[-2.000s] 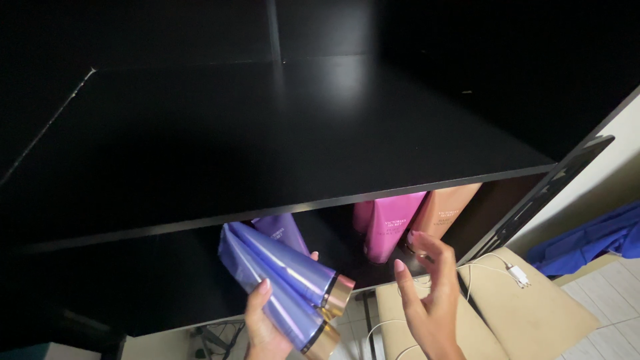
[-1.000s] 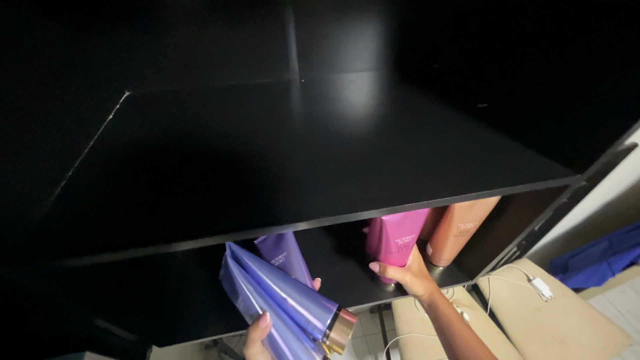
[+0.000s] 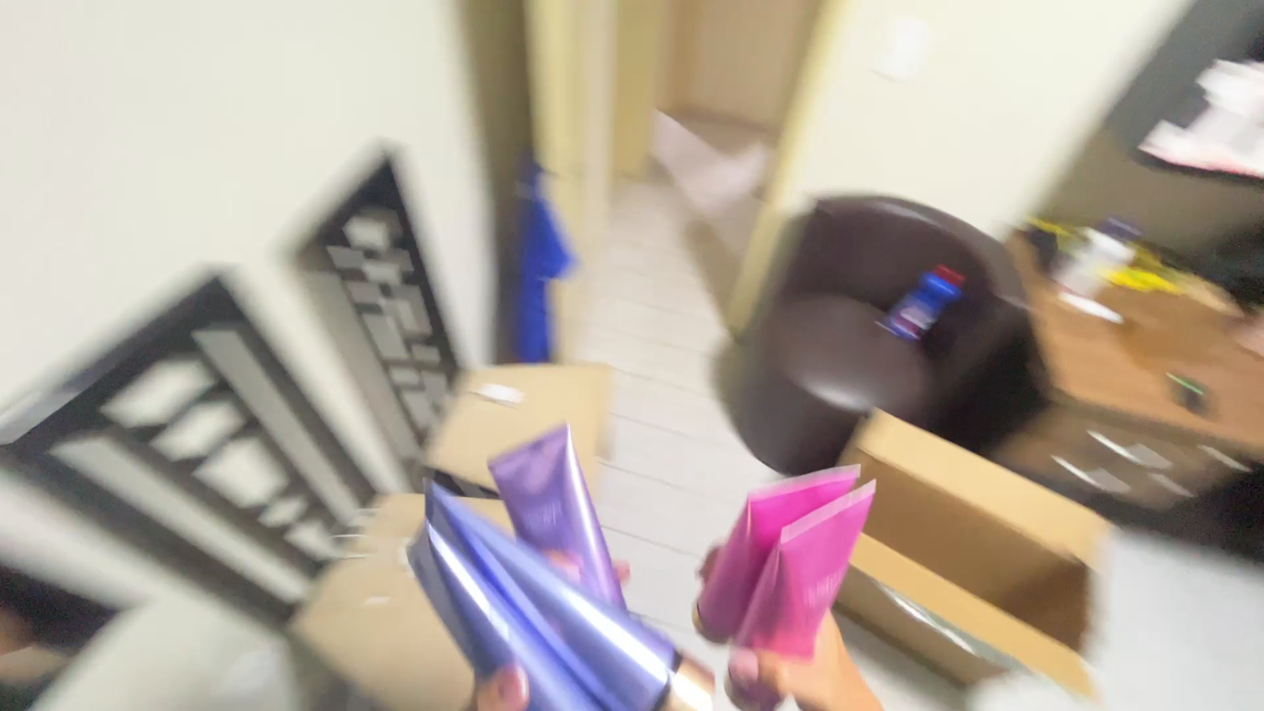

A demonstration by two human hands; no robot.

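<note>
Two blue-violet squeeze tubes (image 3: 563,602) with a gold-coloured cap lie fanned in my left hand (image 3: 504,687), its thumb across them. A darker purple tube (image 3: 555,509) stands behind them, also in that hand's fingers. My right hand (image 3: 815,671) grips two magenta tubes (image 3: 805,573) side by side, flat ends up. Both hands are at the bottom of the view, a short gap apart. The picture is blurred, and most of each palm is hidden.
An open cardboard box (image 3: 978,523) is right of my right hand. Behind it are a dark armchair (image 3: 849,346) holding a blue bottle (image 3: 923,301), and a wooden desk (image 3: 1165,346). Beige seats (image 3: 385,602) and black openwork panels (image 3: 227,415) are at the left.
My right hand, empty at first, has taken hold of magenta tubes from the black shelf. The left hand keeps its purple-blue tubes. The view has turned from the shelf to the room.
</note>
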